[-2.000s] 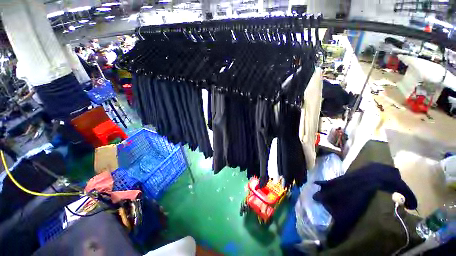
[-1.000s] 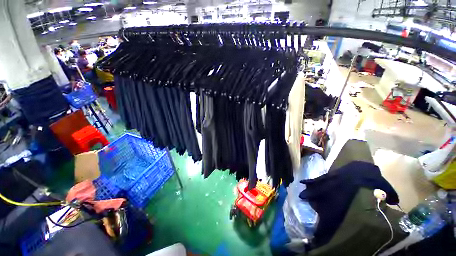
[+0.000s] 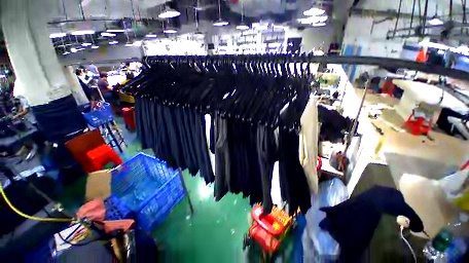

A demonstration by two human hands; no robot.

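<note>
Neither of my hands is in the picture. In front of me a dense row of dark garments hangs from black hangers on a metal rail. A cream garment hangs at the right end of the row. A navy cloth lies draped over an olive padded surface at the lower right. A white cable with a round end lies against it.
A blue lattice crate stands on the green floor, left of the rail. A toy trolley stands under the garments. A red stool, a cardboard piece and a yellow hose are at the left. Seated people show far left.
The view has tilted up, so the rail, garments and crate sit lower in the picture and more ceiling lamps show. The white rounded edge at the bottom has left the view.
</note>
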